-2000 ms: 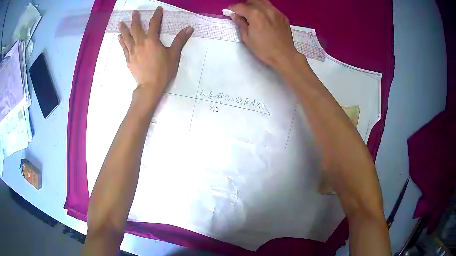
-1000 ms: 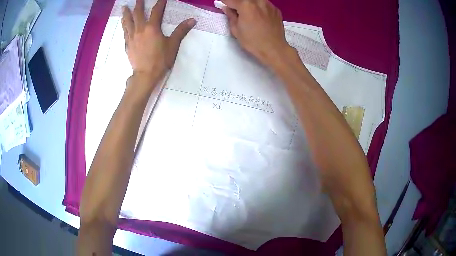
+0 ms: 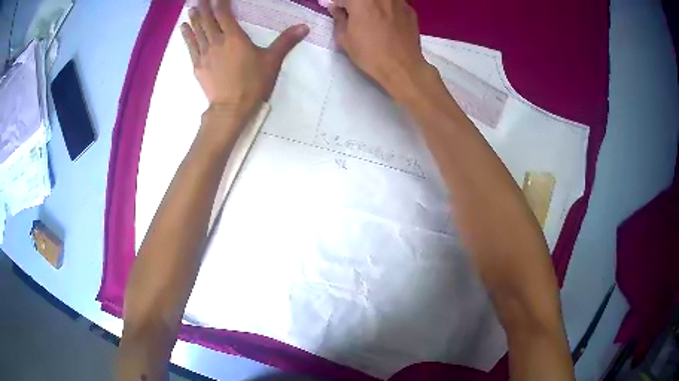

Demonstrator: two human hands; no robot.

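A white paper pattern (image 3: 298, 223) lies on magenta fabric (image 3: 551, 52). A clear ruler with a reddish grid (image 3: 476, 97) lies along the pattern's far edge. My left hand (image 3: 237, 63) is flat with fingers spread, pressing on the ruler and pattern. My right hand (image 3: 378, 37) pinches a small white piece of chalk (image 3: 325, 3) at the far edge, near the top of the picture; its fingertips are partly hidden. A tan flat weight (image 3: 538, 195) lies on the pattern, partly behind my right forearm. A pale strip (image 3: 242, 164) shows beside my left forearm.
A black smartphone (image 3: 74, 111), pattern papers (image 3: 22, 119) and a small orange-brown box (image 3: 48, 244) lie on the left of the pale table (image 3: 89, 193). A loose magenta remnant (image 3: 651, 260) is at the right, with dark shears (image 3: 595, 324) beside it, partly cut off.
The ruler's right part now angles down onto the pattern, away from its edge. The right hand with the chalk has moved left and farther away. The whole view has shifted slightly.
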